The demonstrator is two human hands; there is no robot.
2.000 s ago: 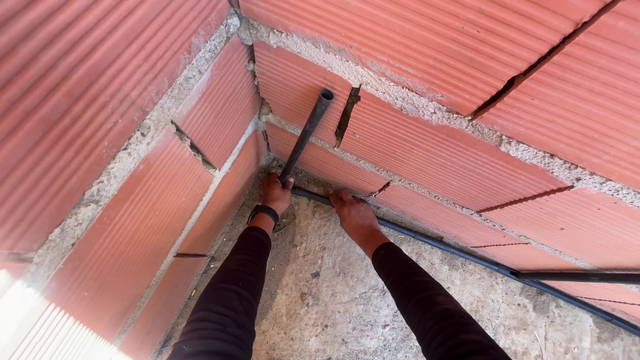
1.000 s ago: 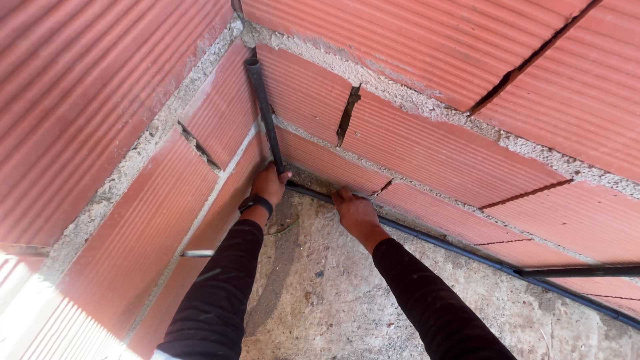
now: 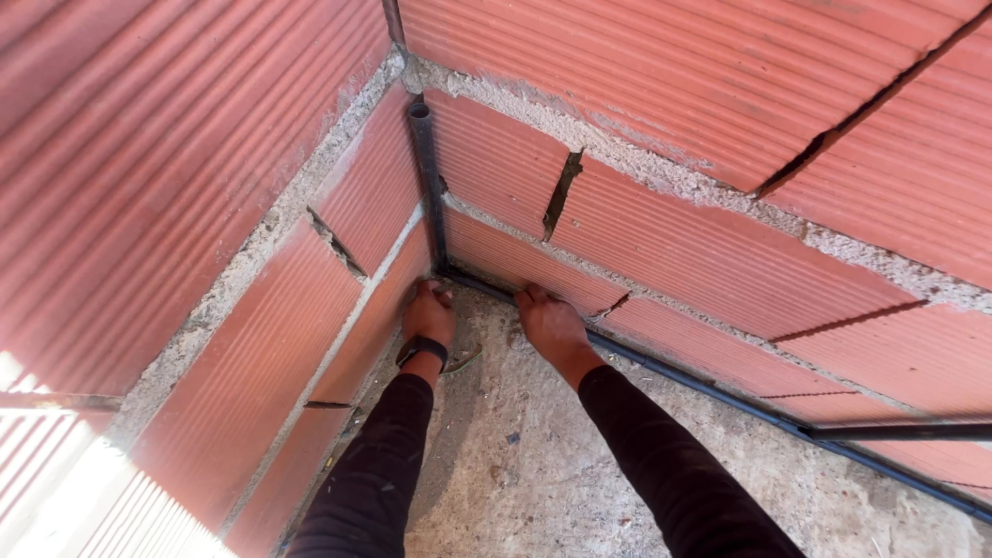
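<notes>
A black plastic pipe runs along the floor at the foot of the right-hand wall into the corner. There it meets an upright black pipe, whose open end points up and which stands in the corner between the walls. My right hand grips the floor pipe a short way from the corner, fingers over it. My left hand, with a dark band on the wrist, is low beside the foot of the upright pipe, its fingers curled; whether it touches the pipe or holds anything is hidden.
Ribbed red hollow-brick walls with rough mortar joints rise on both sides. Some joints have open gaps. The concrete floor carries loose grit and small debris. Farther right, another black pipe branches off the floor pipe.
The upright pipe leaned out from the corner two seconds ago and now stands in it. My left hand has come off the pipe's base, where it gripped before. My right hand stays on the floor pipe.
</notes>
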